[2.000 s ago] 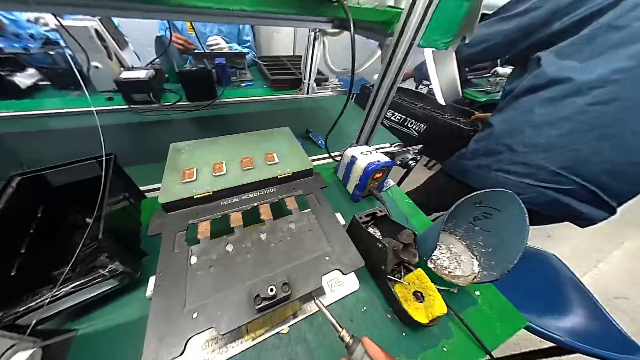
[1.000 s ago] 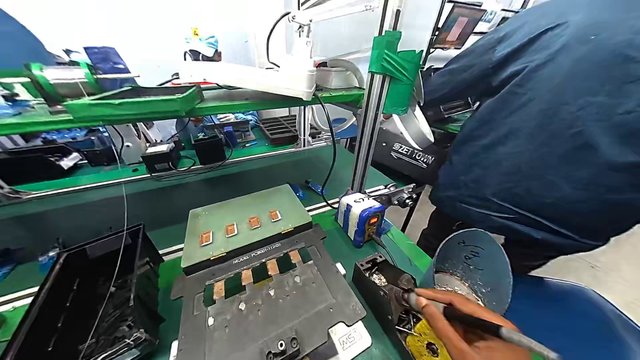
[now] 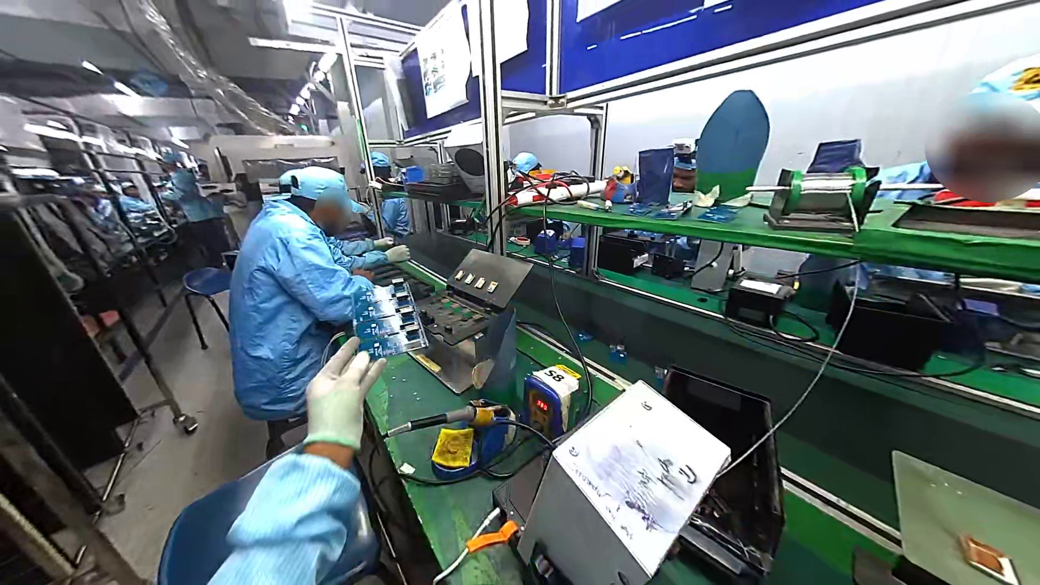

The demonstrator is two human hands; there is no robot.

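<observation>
My left hand (image 3: 335, 405), in a pale glove under a light-blue sleeve, reaches out at left centre. Its fingers are at the lower-left corner of a blue circuit-board panel (image 3: 390, 321), which is tilted up above the bench edge and seems gripped there. A co-worker's hand is close behind the panel; whether it touches it cannot be told. Right of the panel stands a dark fixture (image 3: 459, 321) with an open lid. Nearer me are a soldering iron (image 3: 443, 419) in its holder, a yellow sponge (image 3: 452, 448) and a soldering station (image 3: 552, 400). My right hand is out of view.
A co-worker in blue (image 3: 284, 301) sits beyond my hand. A blue chair (image 3: 268, 520) is beside the bench. A metal box topped with marked paper (image 3: 642, 467) and a black bin (image 3: 768, 455) stand at centre right. A solder spool (image 3: 825, 199) sits on the green shelf (image 3: 691, 223).
The view has swung far left. My right hand, earlier holding a soldering iron by its holder, has left the view. My left hand and the blue panel have come into view.
</observation>
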